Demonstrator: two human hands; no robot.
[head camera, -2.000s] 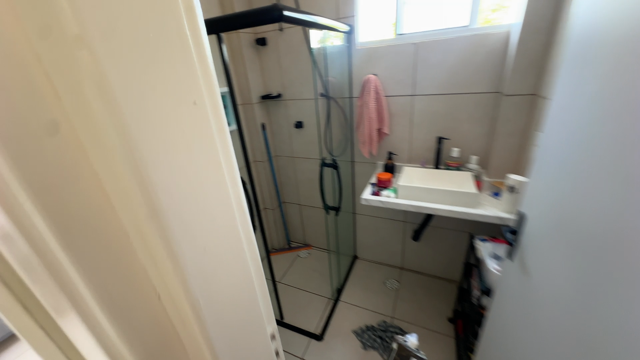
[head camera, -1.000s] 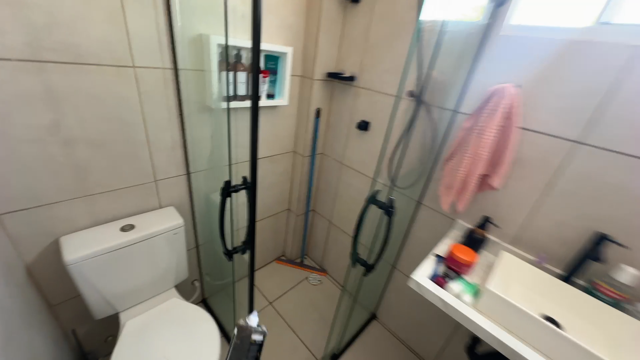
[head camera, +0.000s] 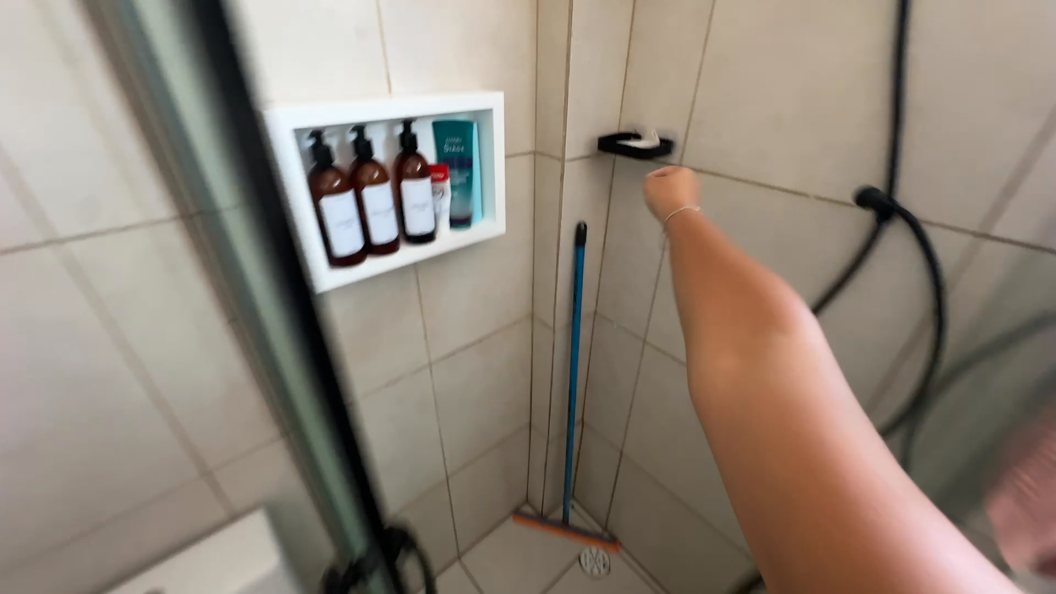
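My right hand (head camera: 671, 191), with a thin bracelet at the wrist, reaches out in front of the tiled shower wall. Its fingers are curled; whether they hold anything cannot be seen. Just above it in the view is a black soap dish (head camera: 634, 147) with a white item in it. To the lower left of the hand, a floor squeegee (head camera: 574, 371) with a blue handle and an orange-edged head stands upright in the corner. My left hand is out of view.
A white wall niche (head camera: 497, 165) holds brown pump bottles (head camera: 378, 210) and a teal tube (head camera: 455, 173). The black-framed glass door (head camera: 280, 272) stands at left. A black shower hose (head camera: 936, 289) hangs at right. The floor drain (head camera: 594, 562) lies by the squeegee.
The view has moved from the doorway into the shower. My right arm has come into view, stretched toward the soap dish; neither earlier frame shows it there.
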